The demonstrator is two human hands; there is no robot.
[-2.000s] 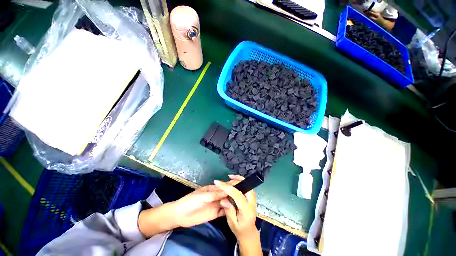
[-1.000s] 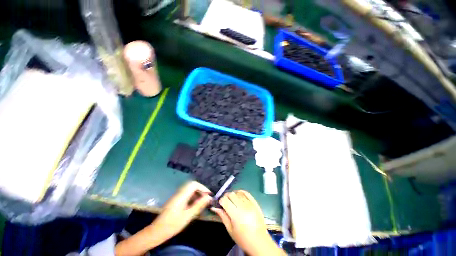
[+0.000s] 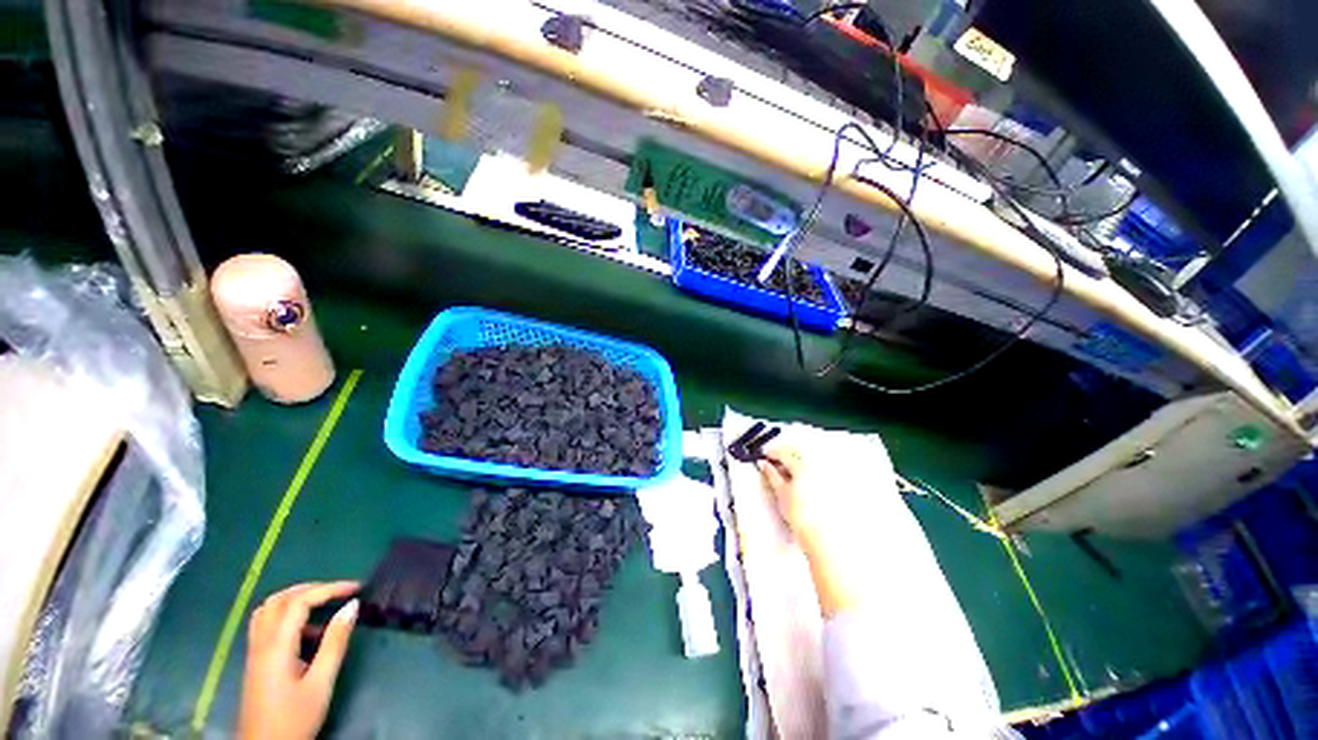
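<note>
My left hand (image 3: pixel 294 654) is at the near left edge, thumb and forefinger around the left end of a black housing beside the row of unworked housings (image 3: pixel 409 581). My right hand (image 3: pixel 789 489) reaches over the white-topped stack (image 3: pixel 903 578), fingertips on a black housing at its far left corner. Another black housing (image 3: pixel 746 437) lies close beside it. Small black pieces (image 3: pixel 535 578) lie heaped on the bench right of the row. The glue bottle (image 3: pixel 697 619) lies at the near end of the white wipe (image 3: pixel 679 525).
The light-blue basket (image 3: pixel 409 419) of black pieces stands behind the heap. A pink cylinder (image 3: pixel 275 330) stands by the metal post (image 3: pixel 138 188). A plastic-lined carton (image 3: pixel 159 477) is at left. A dark-blue bin (image 3: pixel 752 298) is across, below an overhead shelf with hanging cables (image 3: pixel 925 260).
My hands were together over a black housing and have moved apart, left to the row, right to the stack. A second housing now shows at the stack corner. The view has tilted up and right.
</note>
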